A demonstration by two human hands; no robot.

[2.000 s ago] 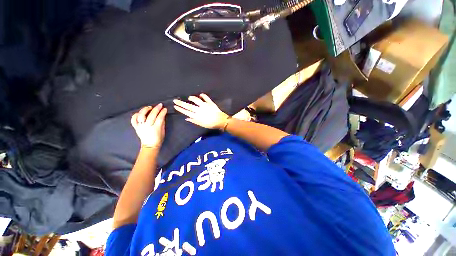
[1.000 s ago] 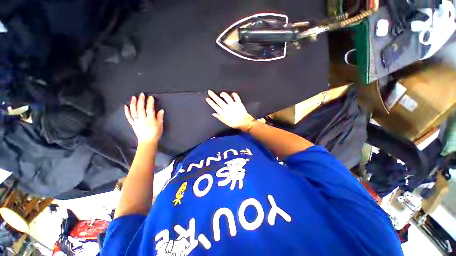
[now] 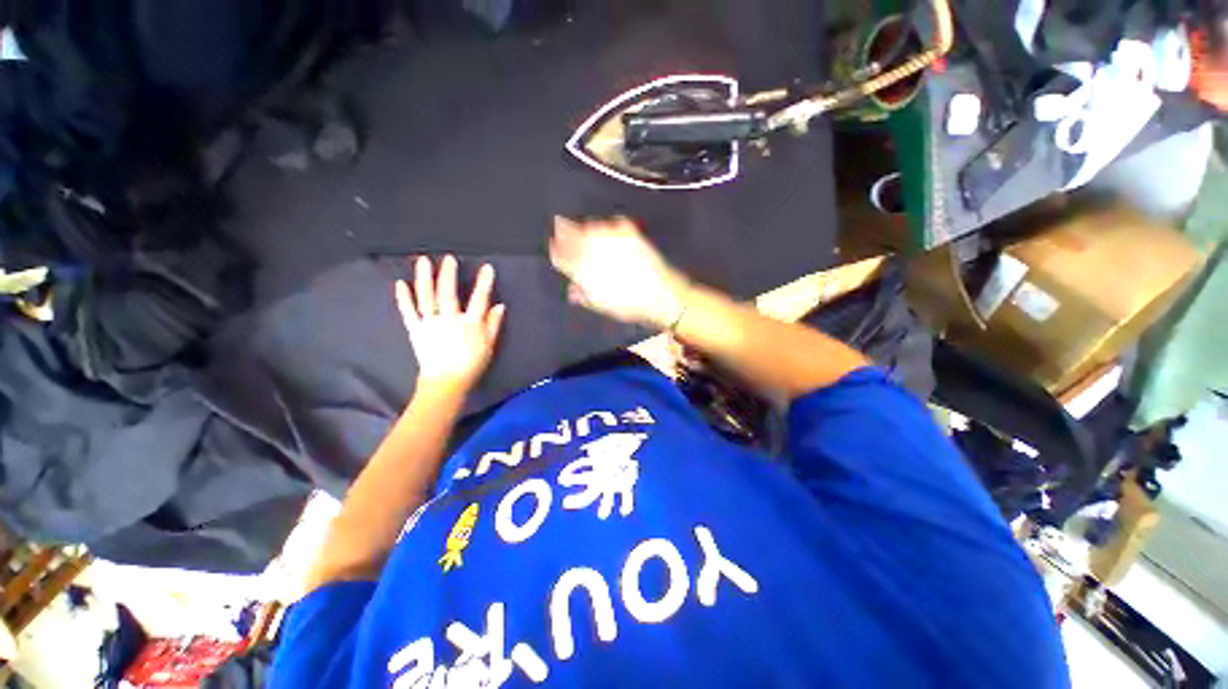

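A dark garment (image 3: 323, 330) lies flat on the black pressing table cover (image 3: 458, 148), its straight edge running across under my hands. My left hand (image 3: 451, 330) lies flat on the garment near this edge, fingers spread, holding nothing. My right hand (image 3: 620, 269) is blurred, to the right of the left one, at the right part of the cloth; its fingers look bent and I cannot tell whether they pinch anything. The steam iron (image 3: 673, 131) with its pale outlined edge stands beyond my right hand, pointing left, touched by neither hand.
A brownish hose (image 3: 902, 74) runs from the iron to the upper right. A green-edged side table (image 3: 997, 148) holds a dark phone-like rectangle and white loops. A round tin (image 3: 889, 61) stands beside it. A cardboard box (image 3: 1098, 289) is at right. Dark cloth heaps (image 3: 121, 417) lie at left.
My right hand has lifted or shifted from its flat pose and its fingers have bent. My left hand has moved right, closer to it. The iron has not visibly moved on the table; the view has shifted.
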